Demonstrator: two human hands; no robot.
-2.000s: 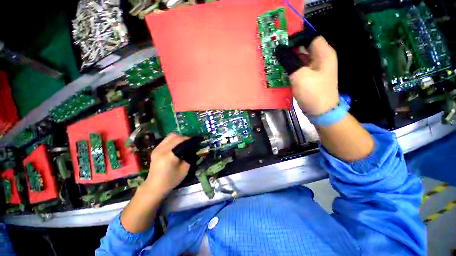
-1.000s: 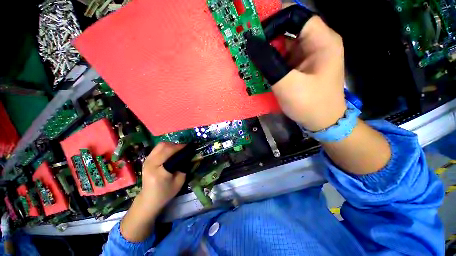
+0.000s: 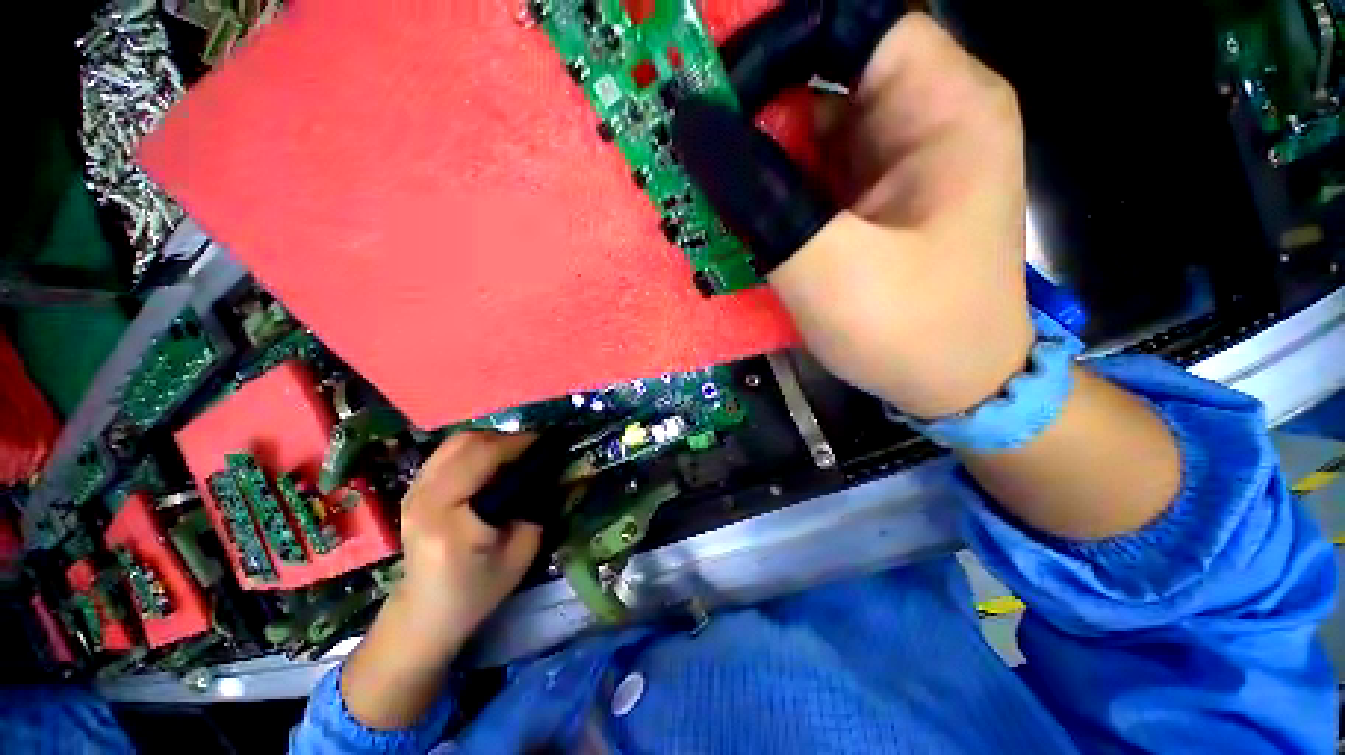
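Note:
My right hand (image 3: 885, 207), with black finger covers, pinches a narrow green circuit board (image 3: 649, 148) together with a large red sheet (image 3: 428, 221), raised close to the camera. The small board lies against the sheet's right part. My left hand (image 3: 480, 509), also with black finger covers, is at the left part of the main circuit board (image 3: 664, 413), below the sheet's lower edge. Its fingertips are partly hidden, and I cannot tell if they grip anything. The sheet hides most of the main board. An olive-green clamp (image 3: 612, 553) stands at the carrier's near edge.
To the left along the line, a red sheet (image 3: 266, 428) bears narrow green boards, with smaller red sheets (image 3: 155, 568) beyond. Silver parts (image 3: 130, 126) are heaped at upper left. Another green board (image 3: 1291, 74) is at upper right. The metal line edge (image 3: 782, 531) runs across in front.
The red sheet and small board in my right hand have come nearer the camera, moved left and tilted, covering more of the main board. My left hand has shifted slightly left.

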